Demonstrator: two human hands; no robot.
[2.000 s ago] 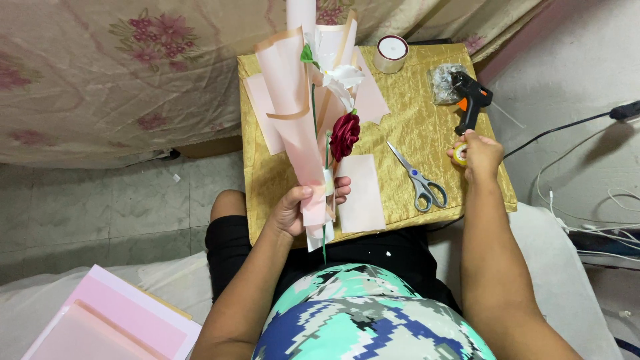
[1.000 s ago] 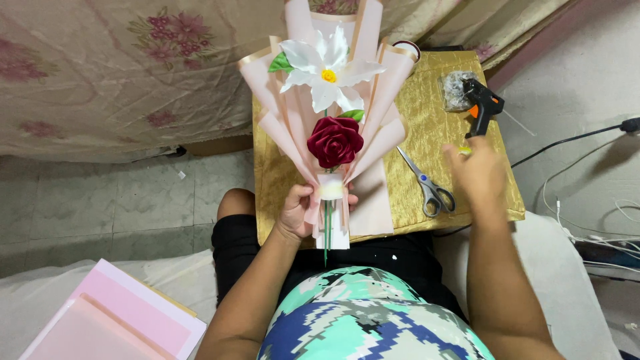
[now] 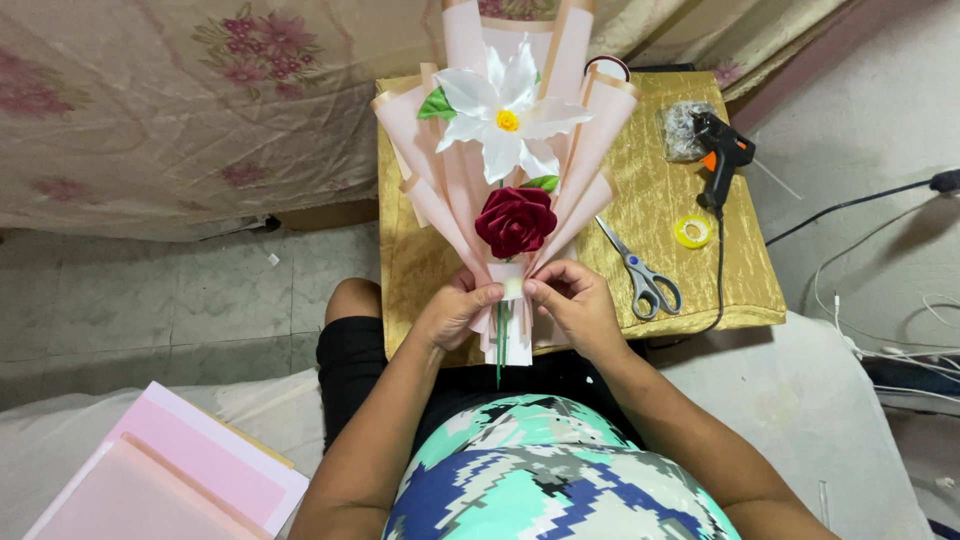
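Note:
Pink wrapping paper with gold edges [image 3: 439, 202] fans out around a white ribbon flower with a yellow centre [image 3: 499, 150] and a dark red ribbon rose [image 3: 516, 223] below it. My left hand [image 3: 459, 309] grips the gathered paper at the bouquet's waist from the left. From the right, my right hand [image 3: 577, 306] pinches the same waist between thumb and fingers. Between my thumbs lies a pale band [image 3: 512, 289], and green stems [image 3: 500, 360] stick out beneath it. Fingers behind the paper are partly hidden.
On the gold-clothed table [image 3: 735, 277] lie grey-handled scissors [image 3: 646, 283], a yellow tape roll [image 3: 692, 232], a black glue gun [image 3: 724, 157] and a clear plastic packet [image 3: 679, 131]. A ribbon spool [image 3: 607, 67] is behind the bouquet. Pink sheets [image 3: 187, 465] lie at lower left.
My right hand has let go of the yellow tape roll, now on the table, and has moved left to the bouquet's waist. The bouquet has turned so that its flowers face the camera.

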